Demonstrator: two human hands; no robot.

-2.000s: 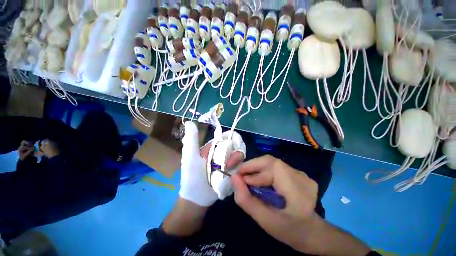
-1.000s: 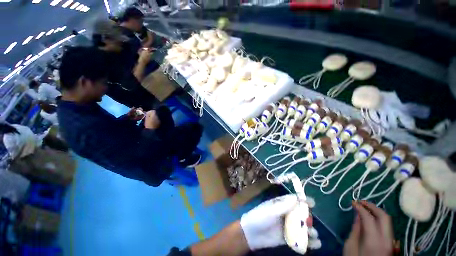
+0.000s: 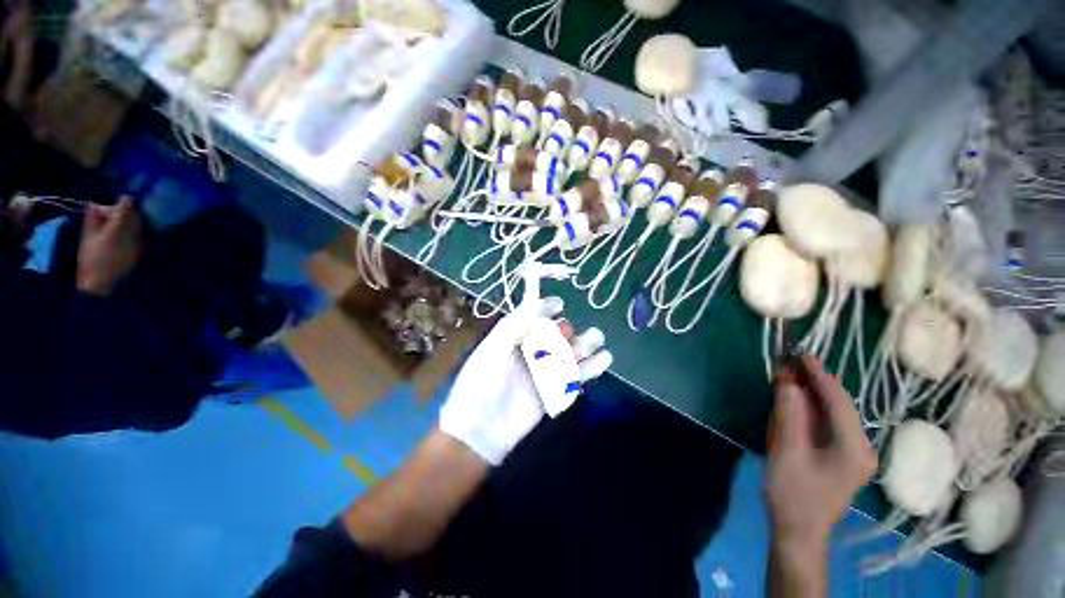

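My left hand point(image 3: 514, 380), in a white glove, holds a white float piece with blue marks point(image 3: 549, 364) above the bench edge. A strip of white wrapping point(image 3: 534, 283) sticks up from the piece. My bare right hand point(image 3: 818, 450) is at the bench edge on the right, blurred, with its fingers closed around the pliers point(image 3: 791, 360); only a dark tip and a bit of orange show. The blue-purple handle of an awl point(image 3: 640, 308) lies on the green bench among cord loops.
Striped float pieces point(image 3: 607, 158) stand in rows behind my left hand. Round cream pieces point(image 3: 779, 277) with cords lie on the right. A white foam tray point(image 3: 350, 175) is at the back left. An open carton point(image 3: 339, 364) is below the bench. Another person's hand point(image 3: 109, 243) shows at far left.
The awl has gone from my right hand and lies on the bench. The pliers have been taken up by my right hand. My left hand still holds the float piece. The view has turned.
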